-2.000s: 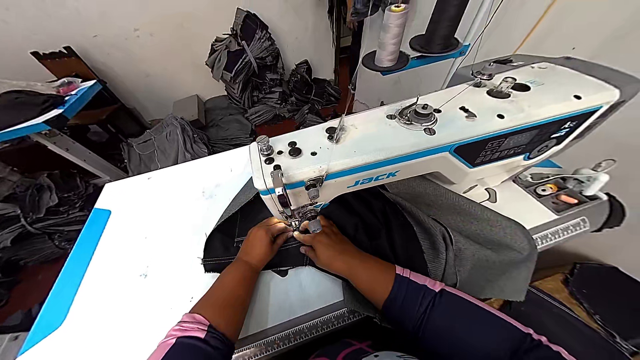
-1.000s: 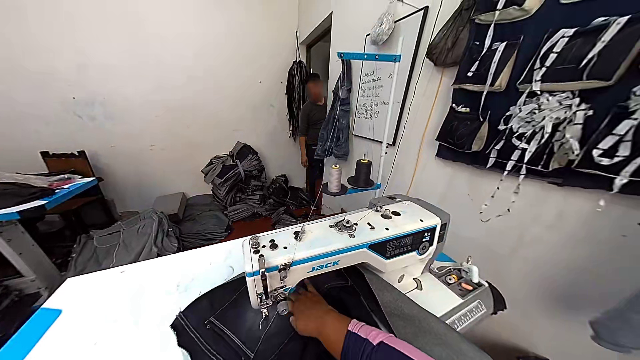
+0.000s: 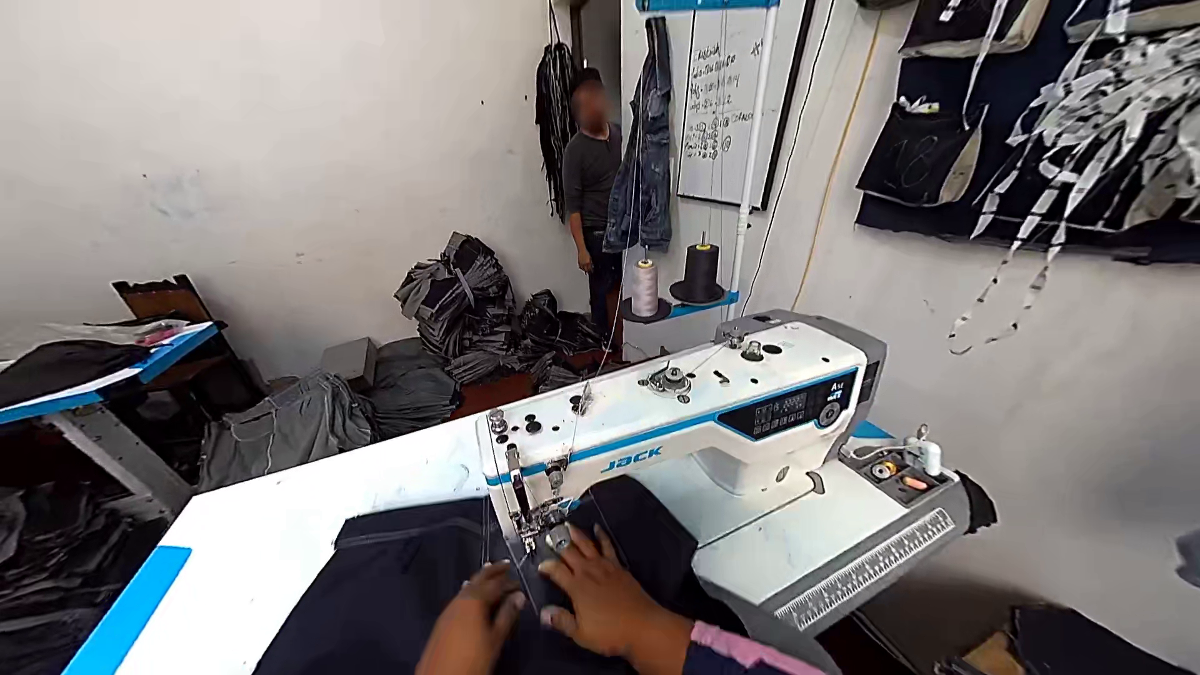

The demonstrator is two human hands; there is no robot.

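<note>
A white Jack sewing machine (image 3: pixel 637 431) stands on a white table. Dark denim cloth (image 3: pixel 384 581) lies under its needle area and spreads to both sides of the head. On the cloth, just right of the needle, my right hand (image 3: pixel 600 595) rests palm down with its fingers spread. My left hand (image 3: pixel 473 619) touches the cloth in front of the needle, its fingers bent and slightly blurred; whether it pinches the fabric cannot be told. A light thread cone (image 3: pixel 645 289) and a black thread cone (image 3: pixel 701 274) sit on the stand behind the machine.
Piles of dark cut cloth (image 3: pixel 459 309) lie on the floor beyond the table. A person (image 3: pixel 591 178) stands at the doorway. A second blue-edged table (image 3: pixel 178 347) is at the left. A small parts tray (image 3: pixel 895 473) sits at the machine's right end, and fabric pieces hang on the wall.
The view has lifted a lot. My left hand, out of sight one second ago, is back on the cloth. More dark cloth now lies left of the needle than two seconds ago.
</note>
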